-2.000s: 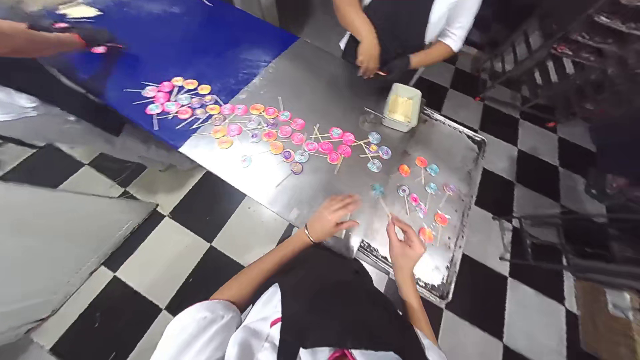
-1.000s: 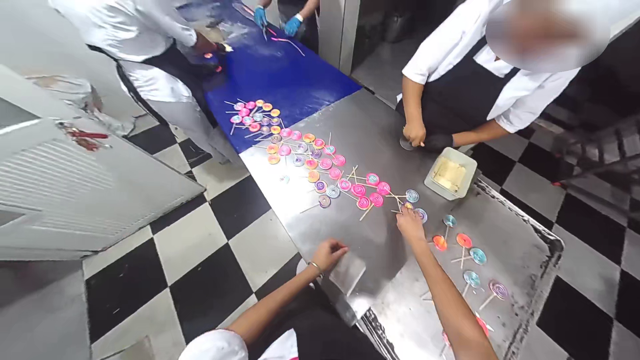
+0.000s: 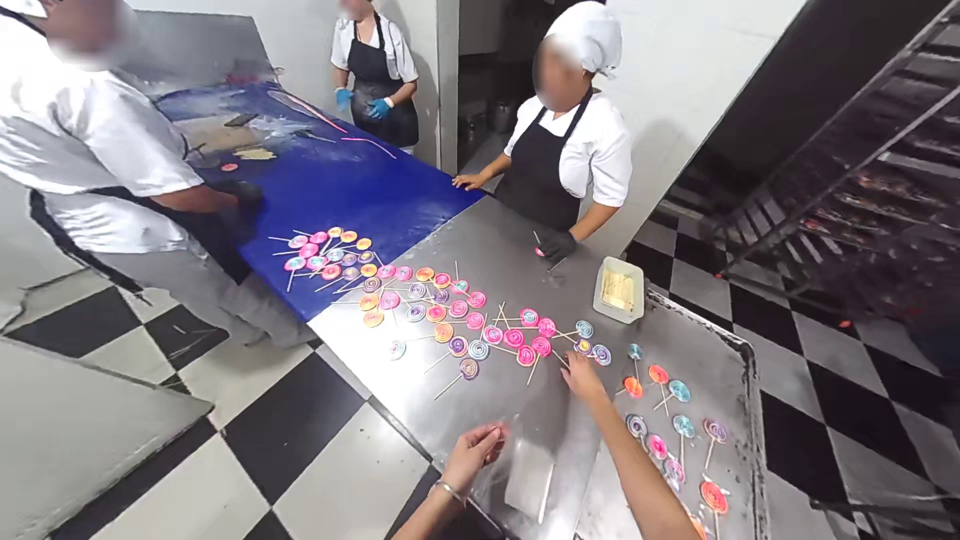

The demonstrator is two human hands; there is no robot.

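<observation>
My right hand (image 3: 582,375) reaches to the near edge of a spread of swirl lollipops (image 3: 513,337), its fingertips at the stick of one by a yellow and purple lollipop (image 3: 583,346). Whether the fingers are closed on that stick is unclear. My left hand (image 3: 474,450) is above the steel table (image 3: 405,405), fingers bunched, with something thin and clear perhaps at the fingertips. Just right of it lies a stack of clear plastic sheets or bags (image 3: 530,476). More lollipops (image 3: 682,426) lie on a metal tray (image 3: 739,450) at the right.
A plastic tub of sticks (image 3: 619,291) stands beyond the tray. Across the table a co-worker's black-gloved hand (image 3: 557,246) holds a small lollipop. Two other people stand around the blue work surface (image 3: 360,187). A dark rack (image 3: 862,172) is at the right.
My right hand has gone from over the tray to the lollipop spread, where it stays. The lollipop near it two seconds ago now lies on the tray. The view has swung up.
</observation>
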